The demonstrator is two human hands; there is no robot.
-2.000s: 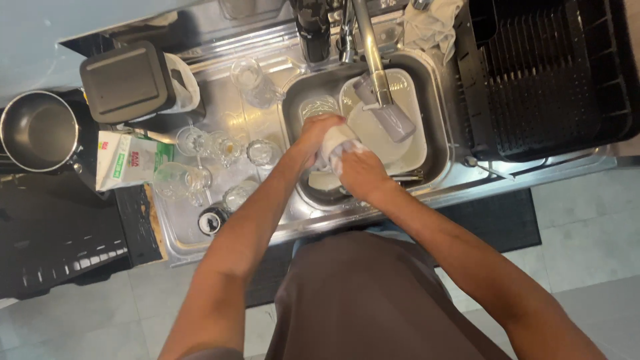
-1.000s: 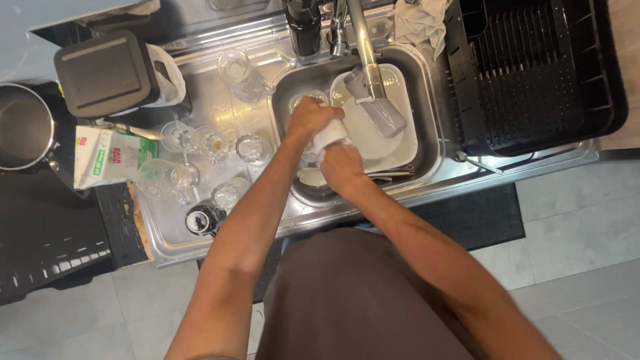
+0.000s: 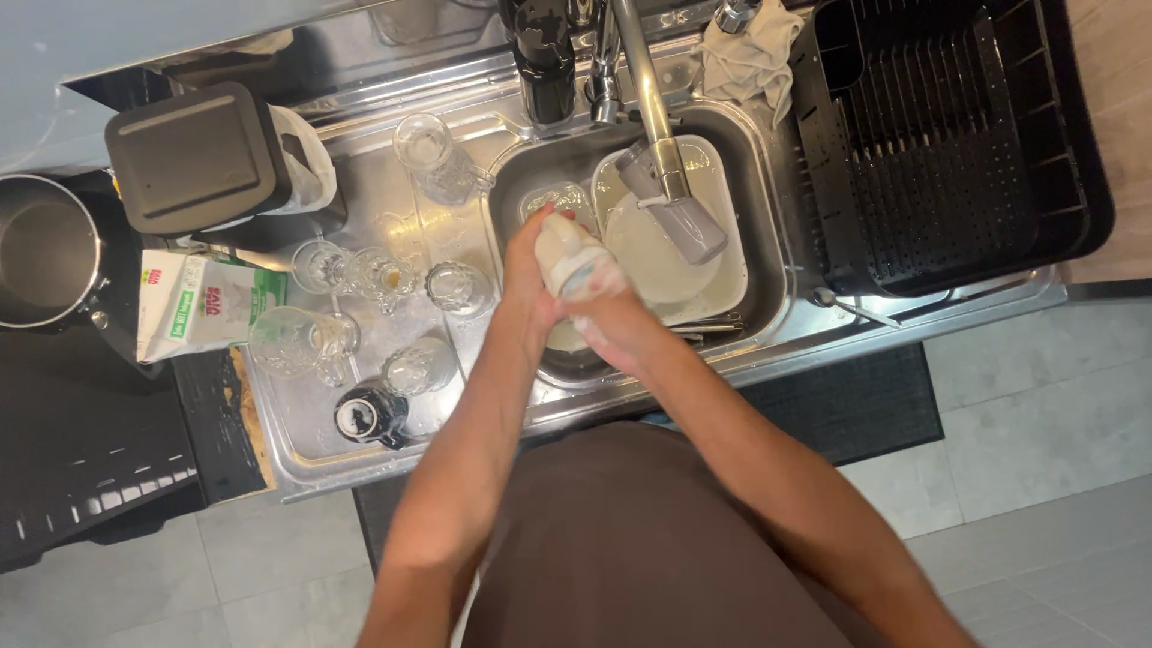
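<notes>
Over the left part of the sink basin [image 3: 776, 297], my left hand [image 3: 529, 270] holds a soapy, pale cup-like vessel [image 3: 560, 245]; its exact kind is hard to tell. My right hand [image 3: 621, 328] presses a foam-covered sponge or cloth [image 3: 594, 274] against its near end. Foam and fingers hide part of both. Beside them in the basin stands a white plastic tub [image 3: 733, 234] with a pale plate [image 3: 639, 256] and a grey cup [image 3: 688, 229] inside, under the faucet [image 3: 661, 135]. Cutlery [image 3: 711, 326] lies at the basin's near edge.
Glass mugs [image 3: 432, 157], several drinking glasses [image 3: 459, 288] and a dark cup [image 3: 369, 416] crowd the steel drainboard at left. Further left are a carton [image 3: 207, 301], a lidded bin [image 3: 193, 157] and a pot [image 3: 45, 252]. A black dish rack [image 3: 954, 162] stands right; a cloth [image 3: 751, 58] hangs behind.
Both hands stay together over the basin, and their grip has shifted, with more of the pale vessel showing now. The things around the sink have not plainly moved.
</notes>
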